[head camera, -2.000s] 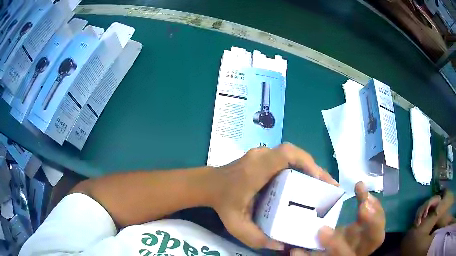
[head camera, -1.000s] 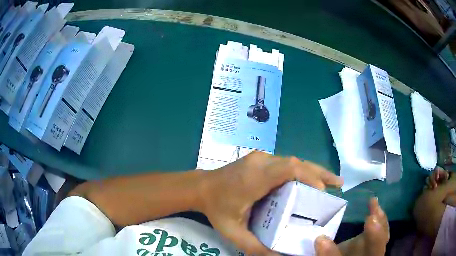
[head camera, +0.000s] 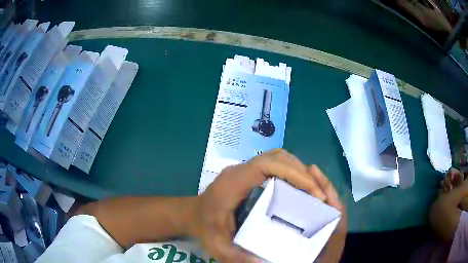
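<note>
My left hand (head camera: 251, 192) is wrapped around a folding carton (head camera: 287, 221), its square white end facing up toward me with a dark slot between the panels. My right hand (head camera: 336, 233) is mostly hidden behind the carton's right side and cut off by the bottom edge; it seems to be against the carton, its grip not visible. A small pile of flat carton blanks (head camera: 246, 118) lies just beyond my hands, notched flap edges pointing away.
Erected cartons (head camera: 77, 110) lean in rows at the left. A loose carton heap (head camera: 25, 221) lies below the bench edge. A part-open carton (head camera: 392, 118) lies on white sheets (head camera: 354, 138) at right. A white piece (head camera: 436, 133) and another person's arm (head camera: 451, 200) are at far right.
My right hand has moved from open beside the carton to behind its right side. The carton has moved slightly left and turned, showing more of the slotted end.
</note>
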